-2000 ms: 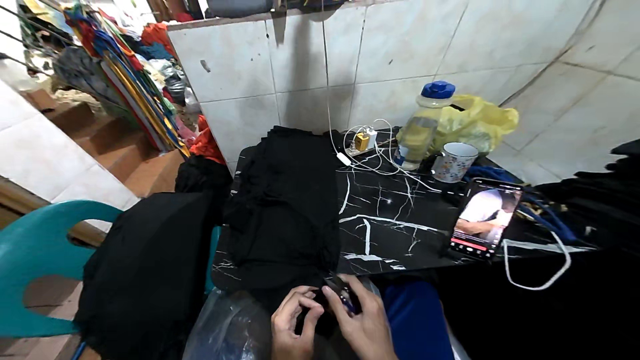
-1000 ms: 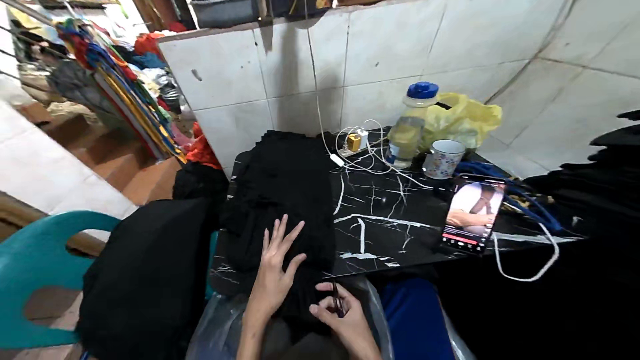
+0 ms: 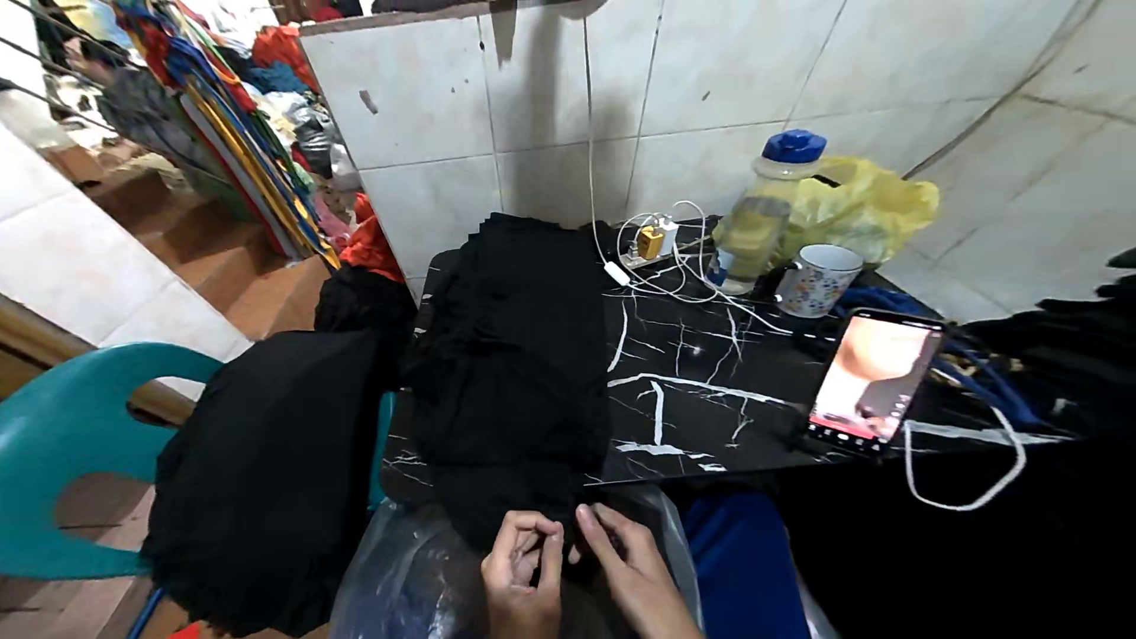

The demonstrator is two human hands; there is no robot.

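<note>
Black folded cloth (image 3: 519, 355) lies in a pile on the black marble-patterned table (image 3: 710, 408), its near end hanging over the front edge. At that hanging end, my left hand (image 3: 525, 568) has thumb and fingertips together, pinching what looks like the black fabric. Close on its right, my right hand (image 3: 635, 568) is bent round with its fingers partly hidden; whether it holds the small dark tool seen earlier cannot be told. A clear plastic bag (image 3: 399, 568) spreads open beneath both hands.
A teal plastic chair (image 3: 53, 461) bears a large black cloth stack (image 3: 266, 470) at left. On the table stand a bottle (image 3: 759, 213), a mug (image 3: 821, 282), a yellow plastic bag (image 3: 865, 209), a charger with white cables (image 3: 650, 241) and a lit phone (image 3: 874, 382).
A second ago my left hand lay spread on the cloth and my right held a small dark tool. My left hand has since drawn back beside the right at the cloth's near end.
</note>
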